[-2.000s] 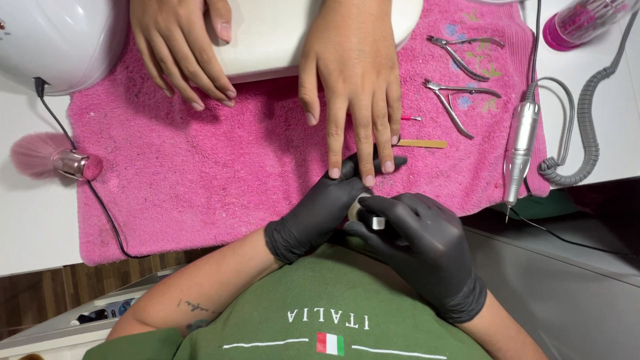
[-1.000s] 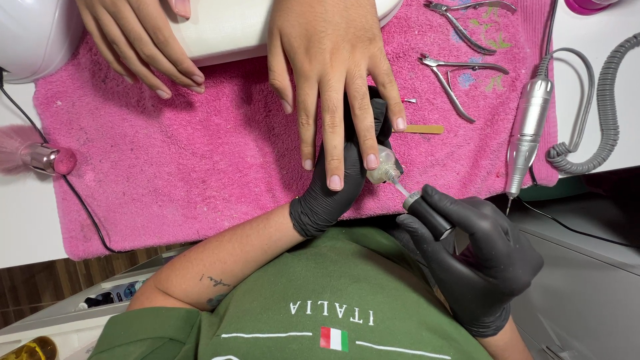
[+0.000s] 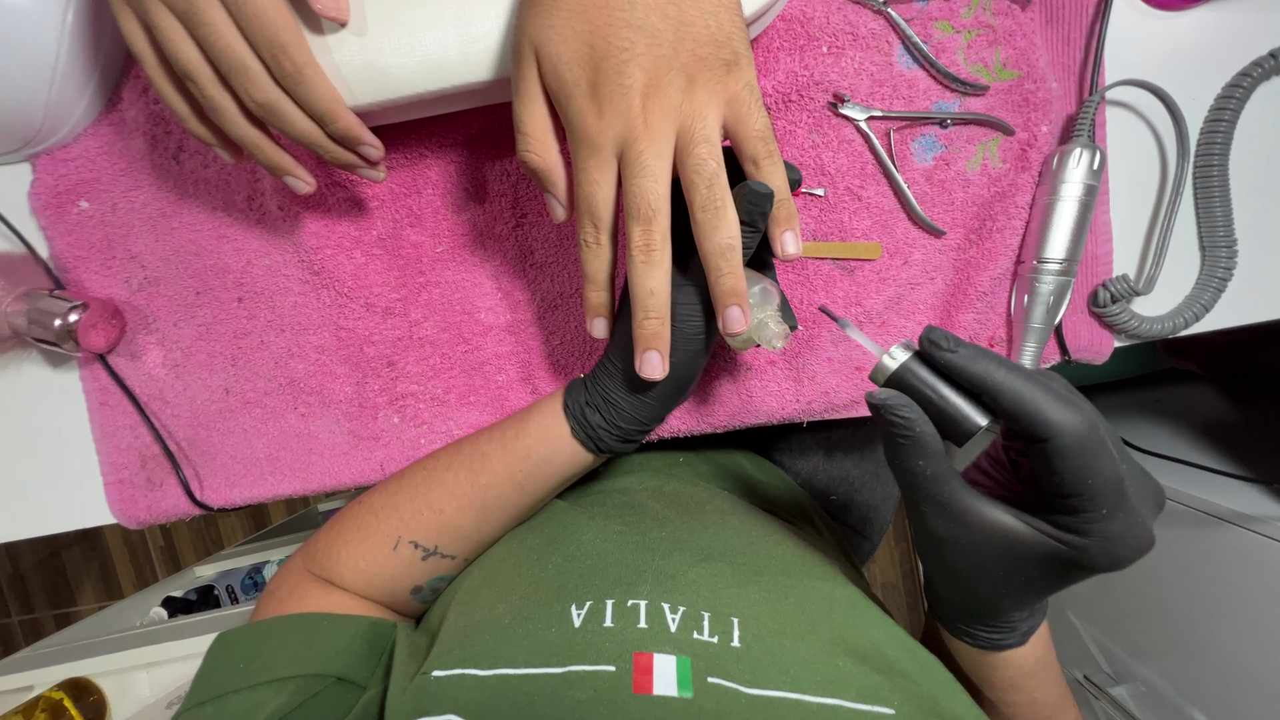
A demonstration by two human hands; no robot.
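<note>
My left hand (image 3: 670, 310), in a black glove, lies under another person's spread hand (image 3: 645, 150), partly hidden by its fingers. It holds a clear nail polish bottle (image 3: 765, 308), uncapped, beside that person's fingertips. My right hand (image 3: 1020, 490), also in a black glove, grips the black cap of a nail polish brush (image 3: 930, 395) between thumb and fingers. The brush tip points up and left, apart from the bottle. The other person's second hand (image 3: 260, 90) rests at the upper left over the pink towel (image 3: 330, 330).
Two metal cuticle nippers (image 3: 900, 150) lie at the upper right of the towel. A nail drill handpiece (image 3: 1060, 240) with a coiled grey cable (image 3: 1215, 210) is at the right. A tan nail file (image 3: 842, 251) is near the bottle, a fluffy brush (image 3: 65, 322) at far left, a white armrest (image 3: 430, 50) above.
My right hand has drawn the brush out of the bottle and moved it right and down, away from it. The bottle stays in my left hand. The view has shifted somewhat.
</note>
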